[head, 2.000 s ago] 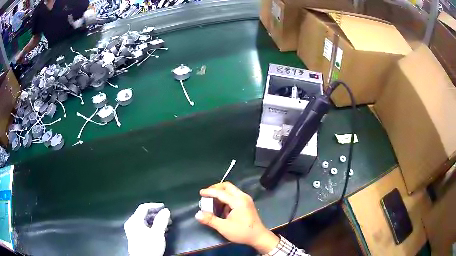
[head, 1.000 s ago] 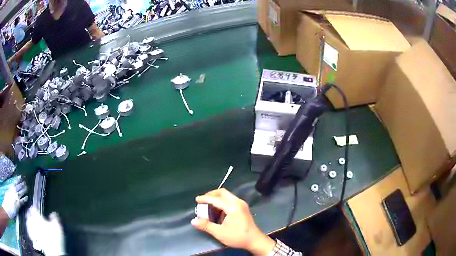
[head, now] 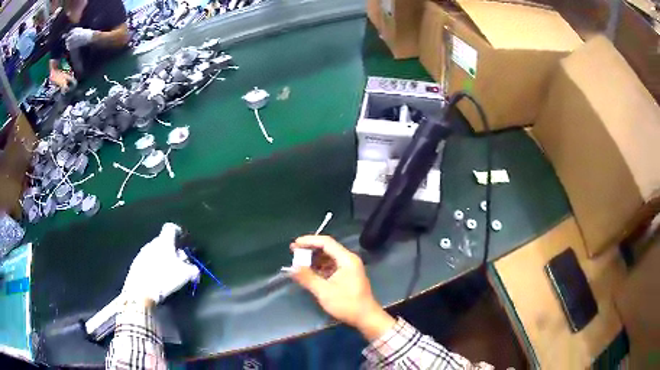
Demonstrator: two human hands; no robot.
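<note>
My gloved left hand grips a long handle body near its black end at the lower left; blue wires hang out to the right of the glove. The handle's pale end shows below the glove beside my sleeve. My bare right hand holds a small round wired unit between thumb and fingers, its white lead pointing up. The two parts are apart. The black electric screwdriver leans on the grey-white screw feeder.
Many round units are heaped on the green belt at upper left, several lie loose. Small white rings and a paper scrap lie right of the feeder. Cardboard cartons and a phone are right. A person works at upper left.
My left hand has come back from the far left edge with the handle body and blue wires. The other worker's gloved hand has left the left edge. My right hand still holds the unit.
</note>
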